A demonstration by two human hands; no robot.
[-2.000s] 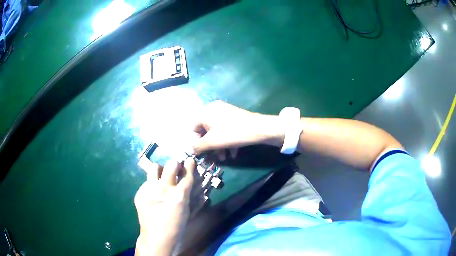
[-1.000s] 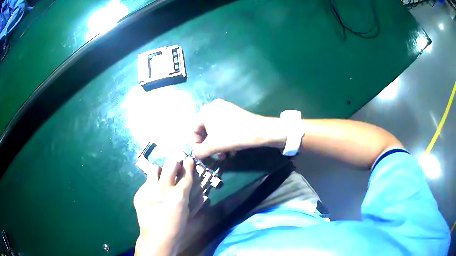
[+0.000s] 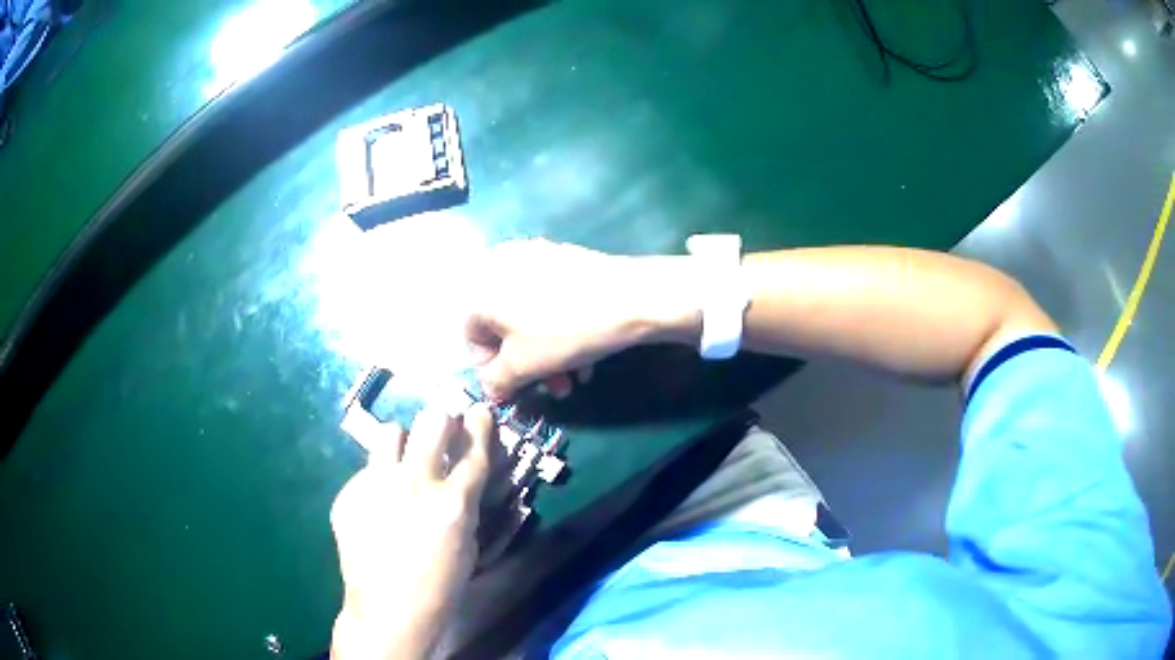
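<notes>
A light housing (image 3: 361, 415) with a dark slotted part lies on the green table in front of me, mostly covered by my left hand. My left hand (image 3: 406, 522) holds it, fingertips on its near side. Small pale terminal blocks (image 3: 548, 465) and short thin leads stick out to the right of my left fingertips. My right hand (image 3: 561, 316) bends in from the right, white band on the wrist, its fingertips pinched together at the leads. Glare and the fingers hide what they may hold.
A second grey-white housing (image 3: 403, 164) sits alone further back on the green table (image 3: 722, 142). A black cable (image 3: 930, 71) lies in a loop at the back right. A dark raised divider (image 3: 155, 181) curves along the left. Blue clothing (image 3: 19, 39) shows at the top left corner.
My right wrist and forearm have shifted slightly left and up in the picture. The view has moved a little, with the second housing now slightly further left. My left hand keeps its hold.
</notes>
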